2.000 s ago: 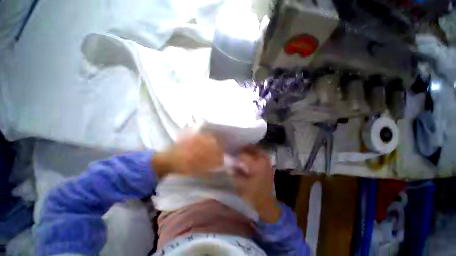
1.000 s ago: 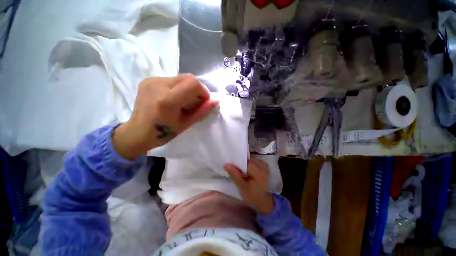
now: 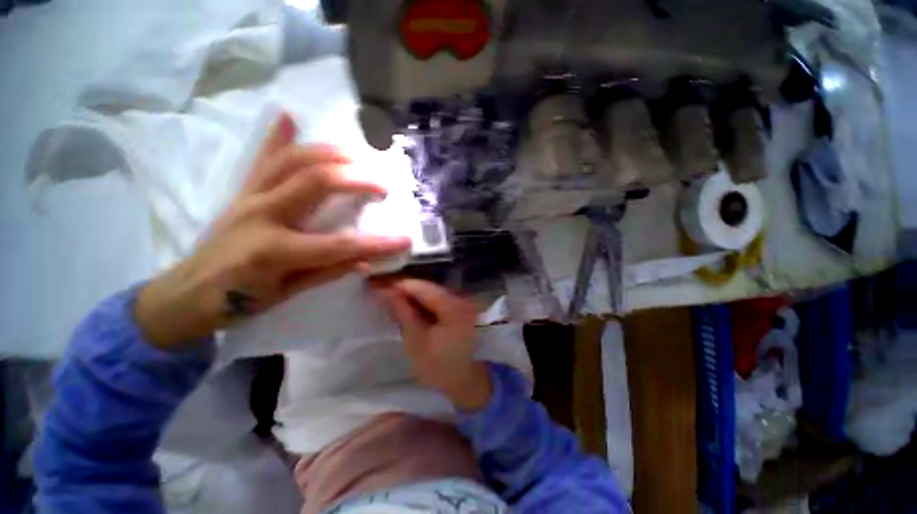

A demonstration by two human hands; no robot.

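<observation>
A white cloth piece lies at the front edge of the overlock machine, below the brightly lit needle area. My left hand is spread over the cloth with fingers apart, its fingertips near the needle area. It is unclear whether its thumb and fingers pinch the cloth. My right hand pinches the edge of the white cloth between thumb and fingers, just below the machine's front edge. Glare hides where the cloth meets the needle.
White garment cloth spreads on the left. Grey metal snips, a white tape roll with its loose tail and a grey-blue cloth lie right of the needle area. Blue plastic slats and plastic bags stand below the table.
My left hand has opened from a fist and lies flatter on the cloth near the needle. My right hand has moved up to the machine's front edge. The view has shifted, so the machine appears further left.
</observation>
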